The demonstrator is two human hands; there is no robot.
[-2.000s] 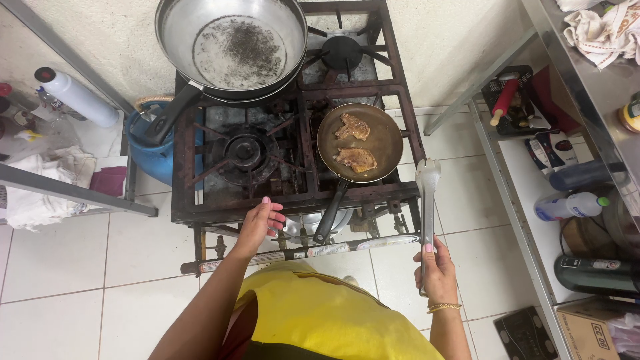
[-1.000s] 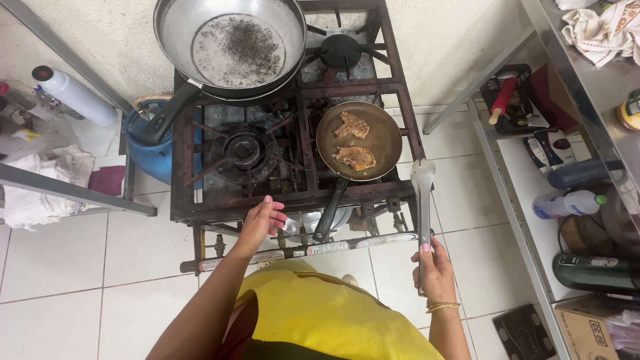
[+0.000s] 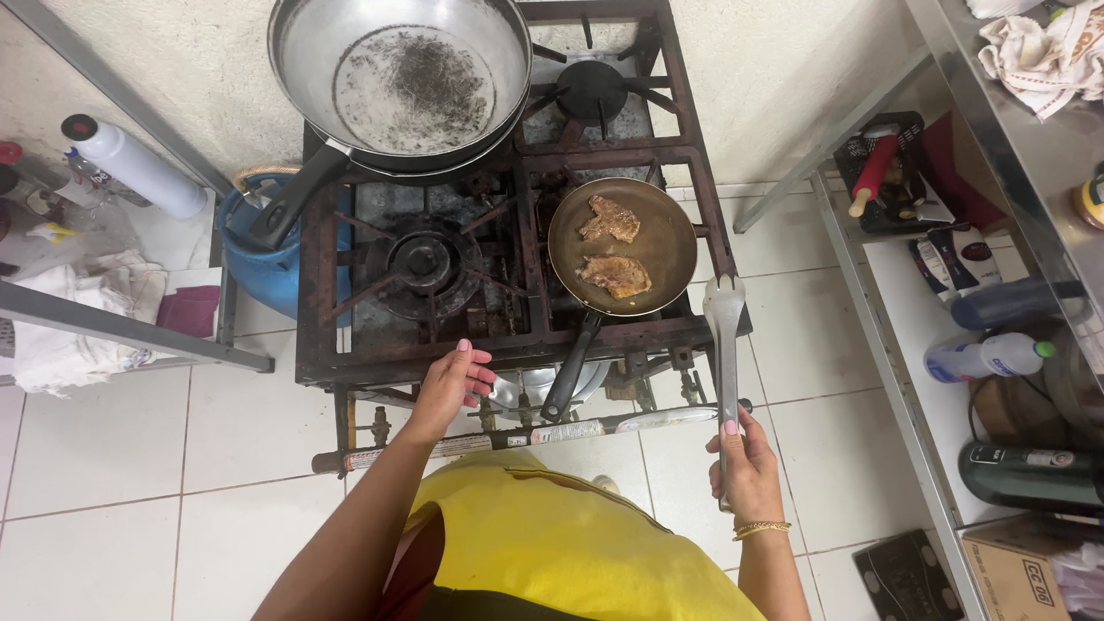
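My right hand [image 3: 747,461] grips metal tongs [image 3: 724,345] near their lower end; their tips point away from me, beside the stove's right front corner. My left hand [image 3: 453,384] holds nothing, fingers loosely curled and thumb apart, in front of the stove's front edge. Two pieces of browned meat [image 3: 615,276] lie apart in a frying pan [image 3: 673,246] on the front right burner. The pan's black handle [image 3: 571,371] points toward me, between my hands, touched by neither. A larger metal pan [image 3: 323,78] rests at the back left of the gas stove [image 3: 526,250], stacked on another dark pan.
The front left burner [image 3: 424,260] bears no pan. A blue gas cylinder [image 3: 276,250] stands left of the stove. Shelves hold bottles and cloths [image 3: 86,302] at left, and a rolling pin [image 3: 875,172] and bottles at right. A rail [image 3: 517,435] crosses the stove's front.
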